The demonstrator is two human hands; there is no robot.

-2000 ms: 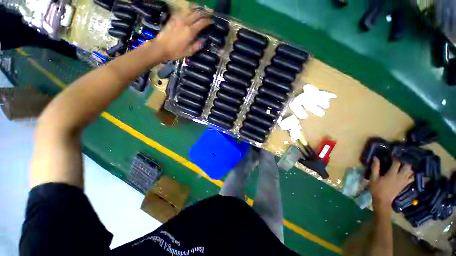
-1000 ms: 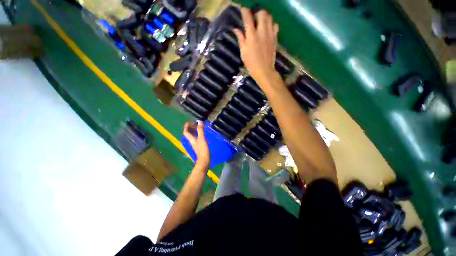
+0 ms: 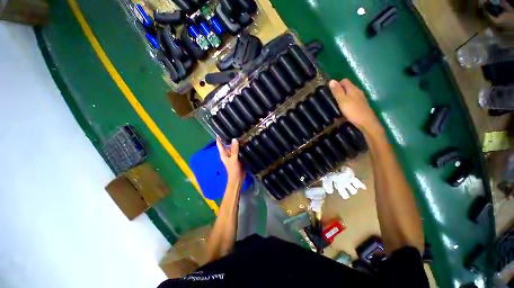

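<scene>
A clear tray (image 3: 271, 118) with three rows of black oblong housings (image 3: 292, 126) lies at an angle over the cardboard-covered bench. My left hand (image 3: 230, 160) grips the tray's near left edge, thumb by the rim; its fingers are partly hidden by the tray. My right hand (image 3: 351, 103) holds the opposite edge, by the conveyor side, with its fingertips at the end of the middle row. Whether the tray is raised off the bench I cannot tell.
Loose black parts, some with blue inserts (image 3: 217, 25), lie beyond the tray. White gloves (image 3: 342, 183) and a red item (image 3: 332, 230) lie on the near bench. A green conveyor (image 3: 360, 67) with black parts runs on the right. A blue stool (image 3: 211, 170) and cartons (image 3: 135, 191) stand left.
My right hand has moved from the tray's far end to its conveyor-side edge. My left hand has come onto the near edge. The tray has turned and now shows all three rows.
</scene>
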